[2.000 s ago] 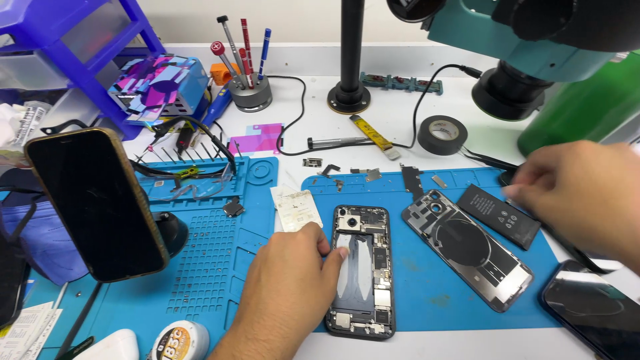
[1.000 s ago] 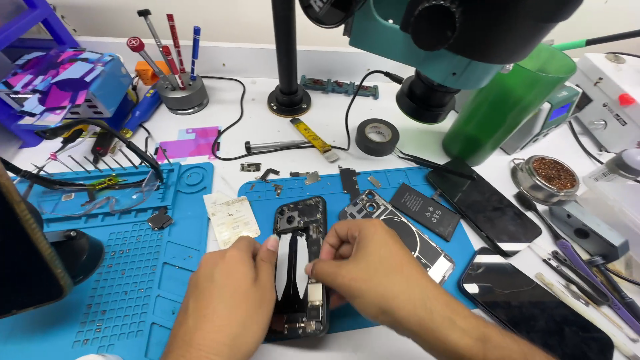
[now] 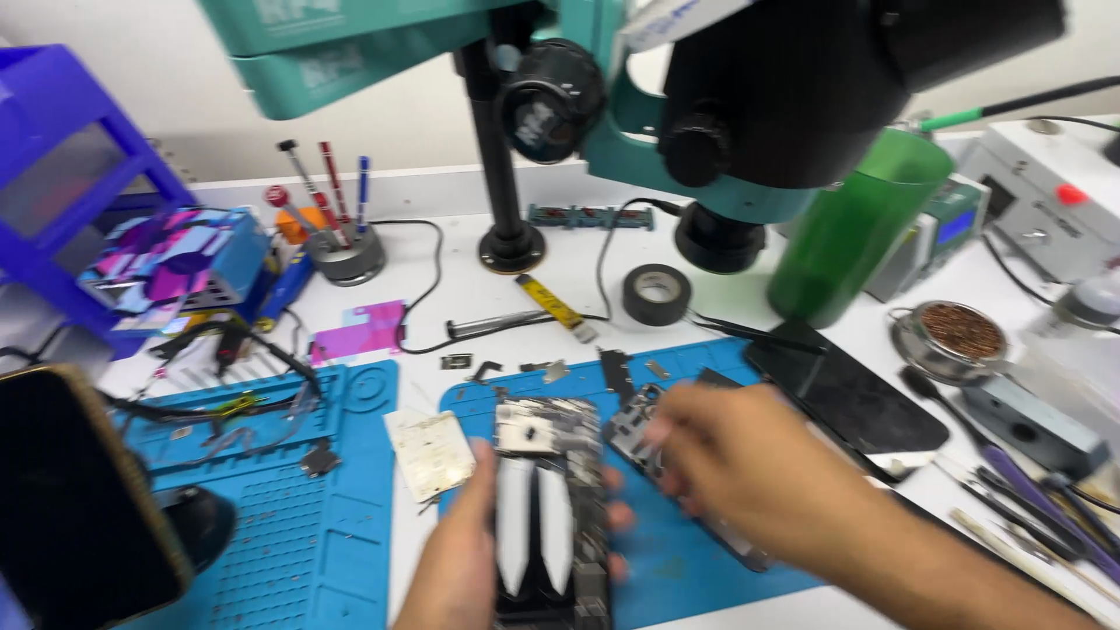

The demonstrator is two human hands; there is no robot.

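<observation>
My left hand (image 3: 468, 542) holds an opened smartphone body (image 3: 551, 516) upright in view, thumb along its left edge and fingertips at its right edge. Two white strips (image 3: 514, 525) lie in its dark battery bay. To the right, my right hand (image 3: 726, 446) is blurred over a second phone housing (image 3: 634, 429); its fingers are bent, and whether they pinch something cannot be told. The dark phone battery (image 3: 719, 378) shows only in part behind this hand. A stained white pad (image 3: 430, 455) lies left of the held phone.
Blue silicone mats (image 3: 682, 577) cover the bench. A microscope (image 3: 726, 201) overhangs its back. Around stand black tape (image 3: 656, 295), a yellow cutter (image 3: 556, 306), a green tumbler (image 3: 853, 227), a dark phone (image 3: 844, 394), a tin of brass wool (image 3: 952, 337), and a mounted phone (image 3: 83, 499) at left.
My right hand has moved from the opened phone to over the second housing at its right. Two seconds ago it was at the battery. My left hand remains at the opened phone.
</observation>
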